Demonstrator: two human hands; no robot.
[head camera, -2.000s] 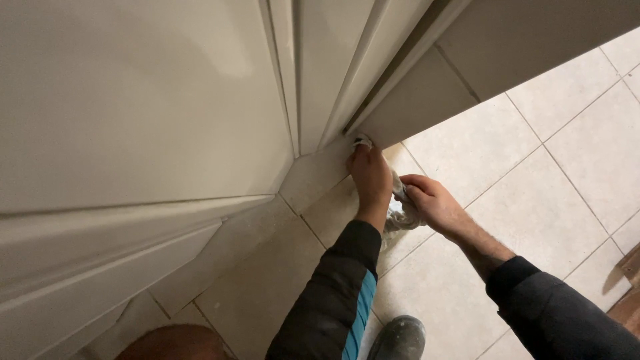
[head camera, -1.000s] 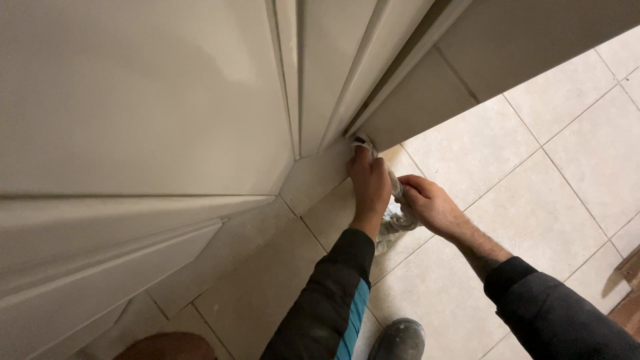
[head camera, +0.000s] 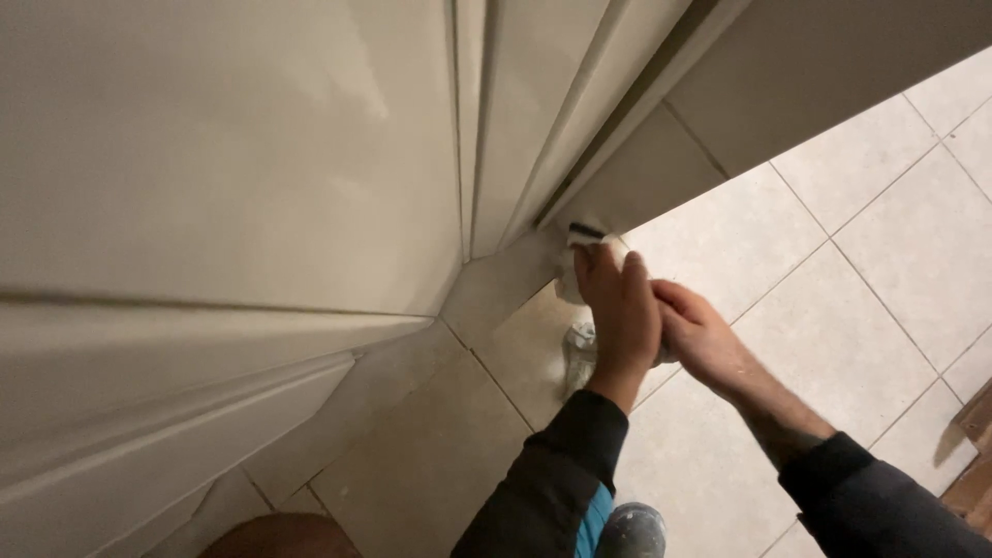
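Note:
My left hand (head camera: 624, 314) reaches down by the foot of the white door frame, its fingers closed on a small white thing with a dark strip (head camera: 587, 232); what it is, I cannot tell. Against it on the right is my right hand (head camera: 701, 333), thumb and fingers pinched together. Crumpled, whitish plastic wrapping (head camera: 580, 353) shows left of my left wrist, and a bit of it also between the hands. The hands hide most of it.
A white panelled surface (head camera: 232, 155) and skirting (head camera: 194, 434) stand on the left. A tiled edge (head camera: 744, 101) juts in at upper right. Pale floor tiles (head camera: 837, 310) spread below. A shoe (head camera: 634, 531) is at the bottom, brown wood (head camera: 980, 457) at the right edge.
The right hand has moved up against the left hand. The white thing with the dark strip now shows more beyond the left fingers, and the wrapping shows left of the left wrist.

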